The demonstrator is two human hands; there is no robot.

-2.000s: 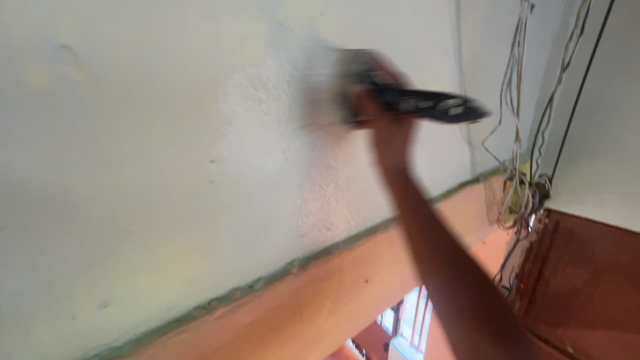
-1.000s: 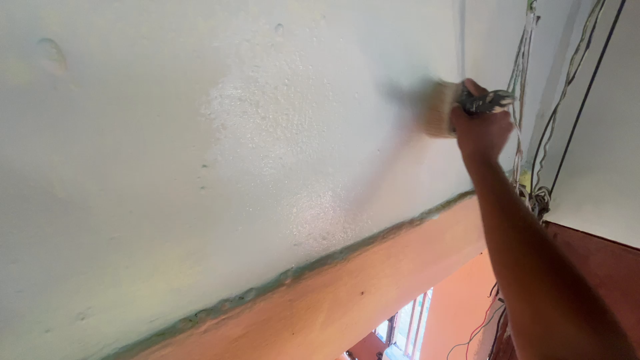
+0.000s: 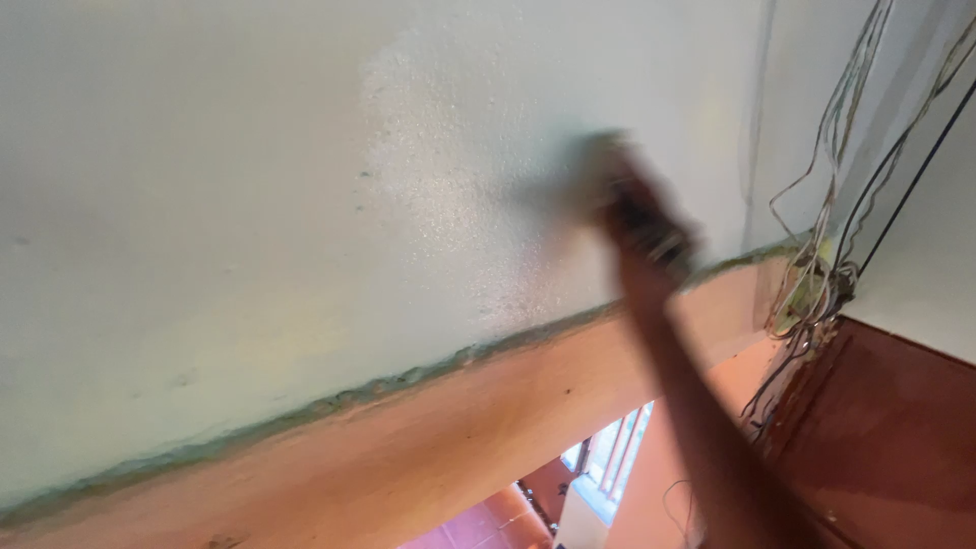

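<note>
My right hand (image 3: 648,229) is raised against a pale painted surface (image 3: 267,191), gripping a wide paintbrush (image 3: 598,171) by its dark handle. Hand and brush are blurred by motion. The bristle end points up and left, at or close to the surface; whether it touches is too blurred to tell. Left of the brush, a wet, shiny patch (image 3: 450,206) with a rough texture catches the light. My left hand is out of view.
Loose cables (image 3: 831,152) hang at the right and meet in a tangle (image 3: 816,297) at the corner. A rough green edge (image 3: 412,377) borders an orange beam (image 3: 396,450). Beyond it stands a barred window (image 3: 618,457). A reddish-brown surface (image 3: 892,427) lies at lower right.
From beside the cables one second ago, my right hand and the brush have moved left, back toward the shiny patch. The brush stays in my grip throughout.
</note>
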